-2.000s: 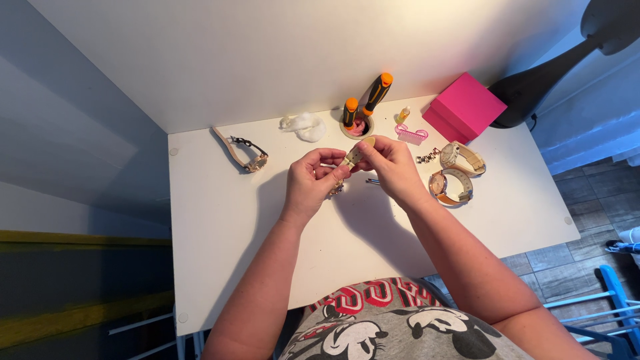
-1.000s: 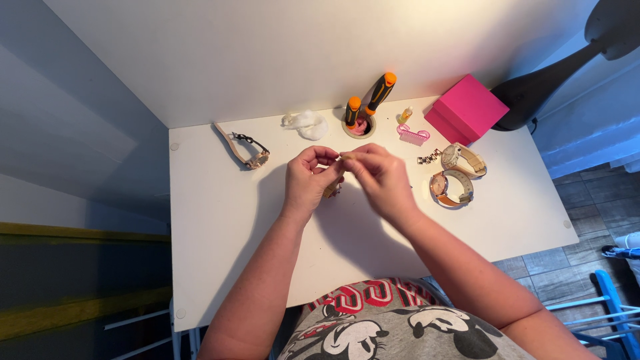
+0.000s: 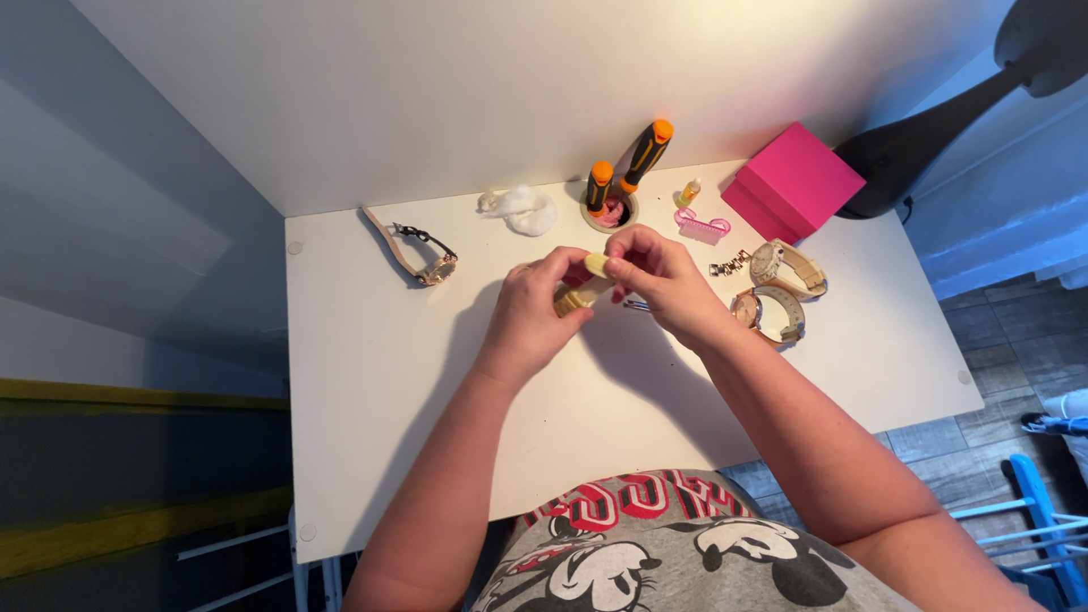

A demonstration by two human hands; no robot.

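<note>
Above the middle of the white table, my left hand (image 3: 540, 314) grips a cream watch strap (image 3: 574, 299), with gold-toned parts by the fingers. My right hand (image 3: 659, 280) pinches the strap's pale upper end (image 3: 598, 264) between thumb and forefinger. The fingers hide much of the piece, so its watch case cannot be made out clearly. Thin metal tool tips (image 3: 636, 305) show just under my right hand. To the right lie a watch with a cream band (image 3: 790, 270), a rose-gold watch (image 3: 769, 314) and a loose metal link piece (image 3: 729, 264).
A black-strapped watch (image 3: 438, 270) lies at left. Along the back are cotton wool (image 3: 523, 211), a round holder (image 3: 612, 223) with two orange-and-black screwdrivers (image 3: 648, 155), a small yellow bottle (image 3: 689, 193), a pink nail brush (image 3: 703, 226), a pink box (image 3: 795, 183) and a black lamp (image 3: 926, 123).
My two hands have moved a little apart compared with one second ago. The pale strap now shows between them, where the fingers covered it before.
</note>
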